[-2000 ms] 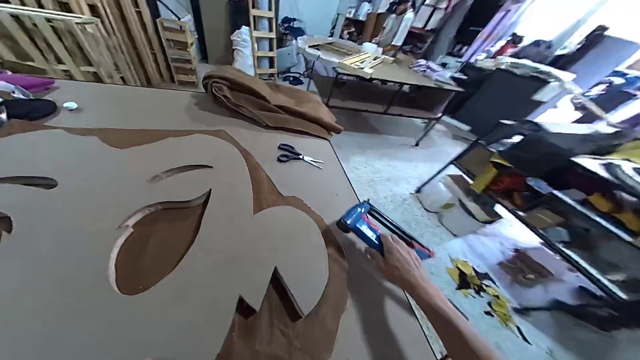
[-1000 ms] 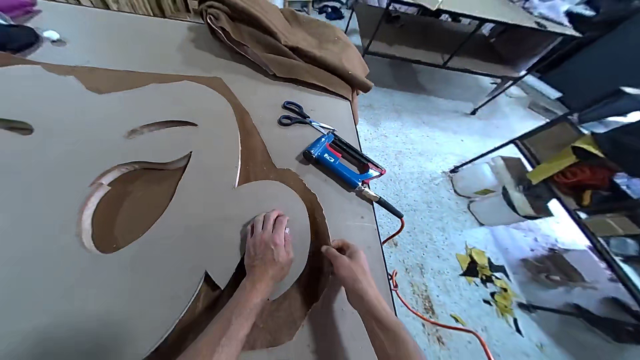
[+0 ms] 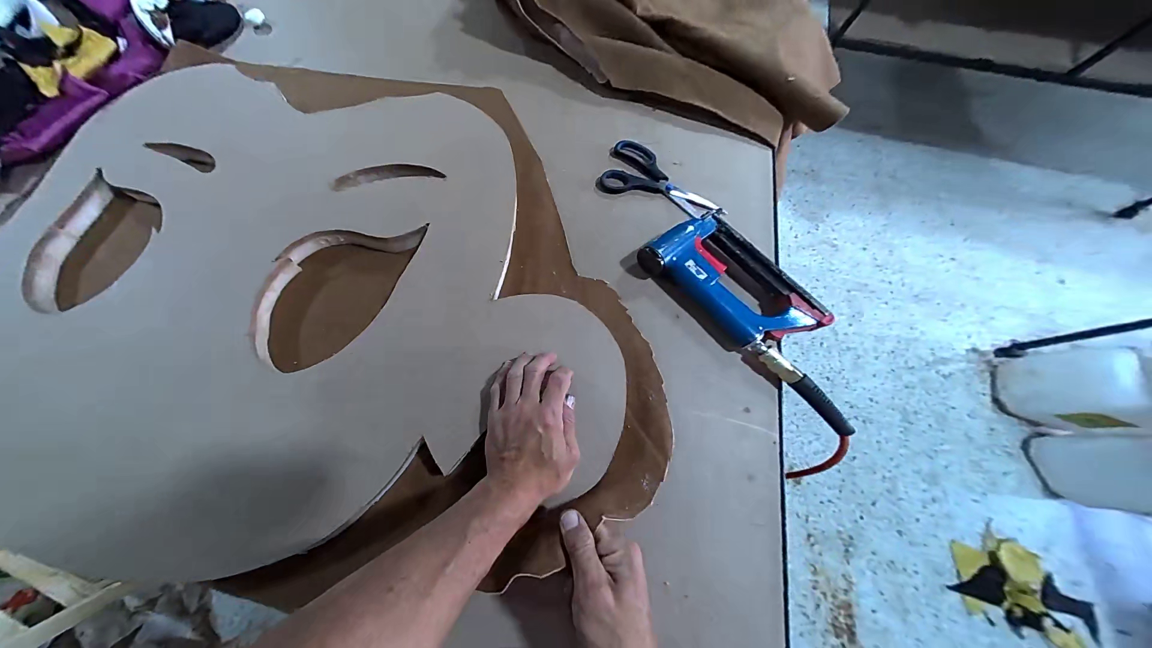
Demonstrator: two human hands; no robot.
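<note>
A large pale cut-out board (image 3: 180,405) with eye-shaped and brow-shaped openings lies over brown fabric (image 3: 643,423) that sticks out past its curved edges. My left hand (image 3: 531,432) rests palm down on the board's rounded lobe, holding nothing. Below and to its right, my right hand (image 3: 603,576) pinches the fabric's edge between thumb and fingers. A blue pneumatic stapler (image 3: 711,283) lies near the table's right edge, its hose fitting over the edge. Black-handled scissors (image 3: 648,175) lie just behind it, their tips close to the stapler.
Folded brown fabric (image 3: 684,54) is heaped at the table's back edge. Purple, yellow and black cloth (image 3: 81,72) lies at the upper left. Off the table's right side are an orange air hose (image 3: 823,463), white containers (image 3: 1071,387) and yellow and black scraps (image 3: 1021,576) on the floor.
Two seconds ago my right hand held the stapler; it was let go by one second ago. Since then my left hand has stayed on the lobe, while my right has moved along the fabric edge toward me.
</note>
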